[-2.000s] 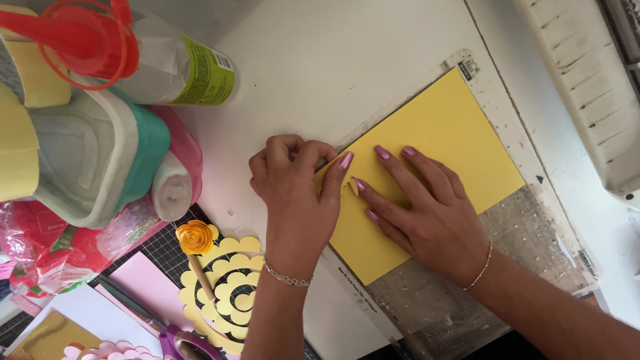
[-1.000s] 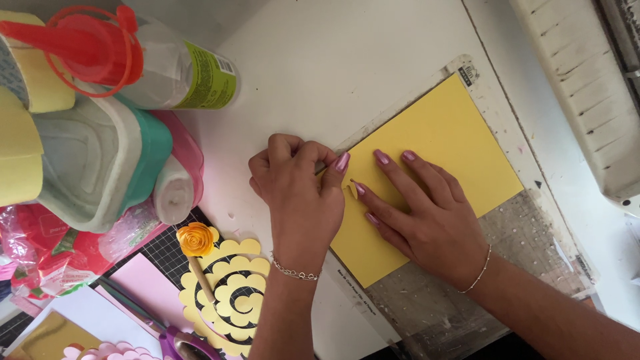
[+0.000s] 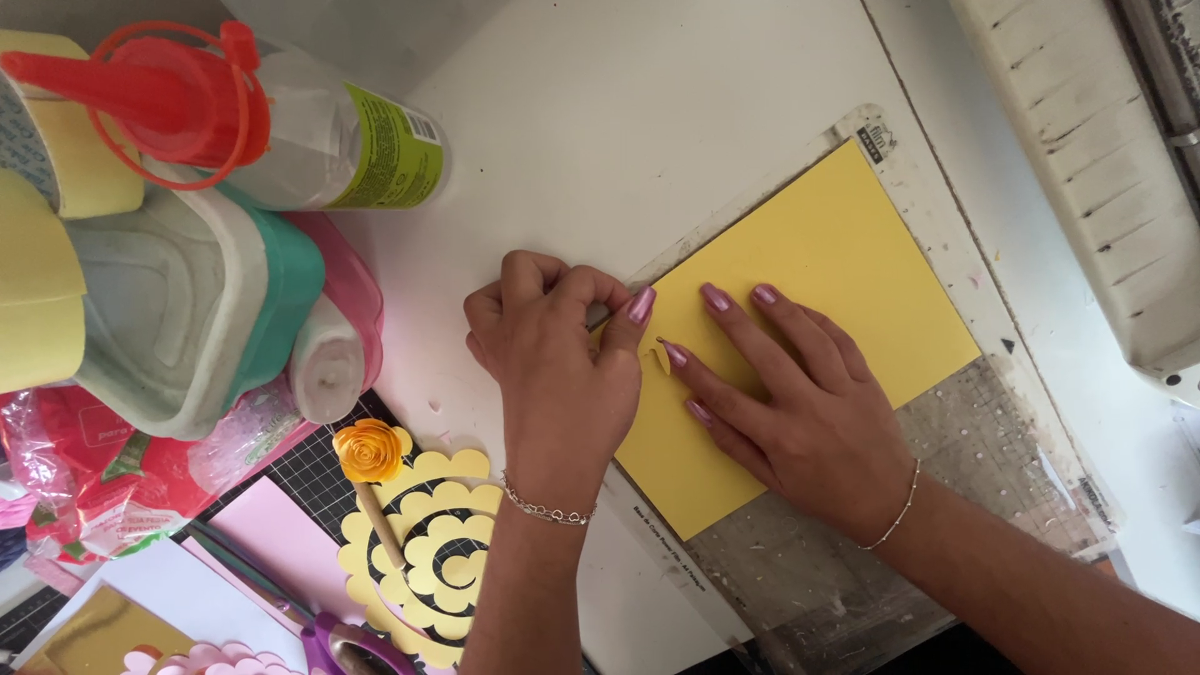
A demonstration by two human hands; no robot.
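Note:
A yellow sheet of paper (image 3: 825, 244) lies at a slant on a worn, transparent cutting base (image 3: 797, 572). At the sheet's left edge, my left hand (image 3: 562, 366) has its fingers curled around a thin tool, of which only a short grey piece (image 3: 600, 319) shows; its tip is hidden. My right hand (image 3: 797, 403) rests on the sheet with its fingers spread. Beside its index fingertip a small cut flap of the paper (image 3: 662, 358) stands up. A scalloped yellow paper spiral (image 3: 431, 553) lies to the left of my left forearm, with a rolled orange paper flower (image 3: 371, 450) at its top.
At the left stand a bottle with a red nozzle (image 3: 187, 103), rolls of tape (image 3: 37, 281) and a teal-and-white container (image 3: 281, 272). Purple-handled scissors (image 3: 347, 647) and pink paper (image 3: 272, 525) lie at the lower left, partly over a black gridded mat (image 3: 291, 469). A whitish machine (image 3: 1078, 187) borders the right side.

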